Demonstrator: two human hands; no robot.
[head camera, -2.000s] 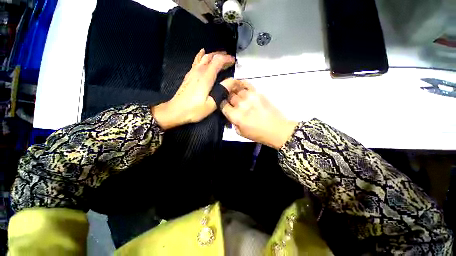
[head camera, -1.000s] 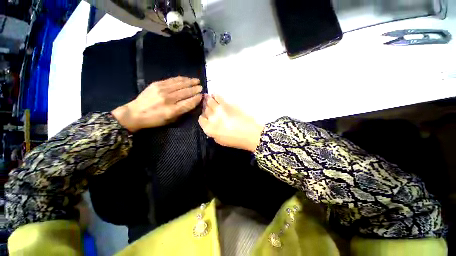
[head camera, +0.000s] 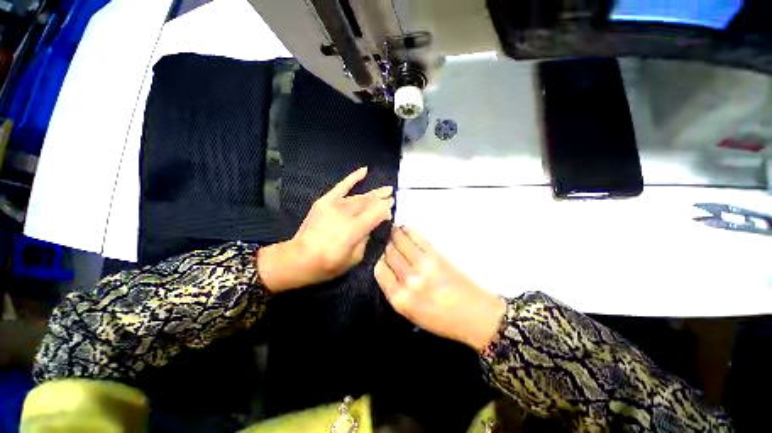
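A black mesh panel (head camera: 216, 135) lies flat on the white table, its right edge running up to the sewing machine head (head camera: 339, 42). A camouflage strip (head camera: 275, 135) crosses it lengthwise. My left hand (head camera: 332, 230) lies on the panel near its right edge, thumb spread and fingertips at the rim. My right hand (head camera: 436, 292) pinches the edge just below, close to the left fingertips but apart from them. The needle area is beside a white-capped round part (head camera: 409, 101); the needle itself is too small to tell. The panel's lower end hangs over the table edge into dark cloth.
A black smartphone (head camera: 591, 128) lies on the machine bed to the right. Thread snips (head camera: 733, 217) lie at the far right of the table. A small perforated disc (head camera: 445, 128) sits near the needle area. A dark control panel (head camera: 592, 30) overhangs the top right. Blue material (head camera: 55, 110) is at left.
The view has shifted, with more of the machine head showing. My left hand's thumb has spread from its fingers. My right hand still pinches the edge, now slightly lower than the left fingertips.
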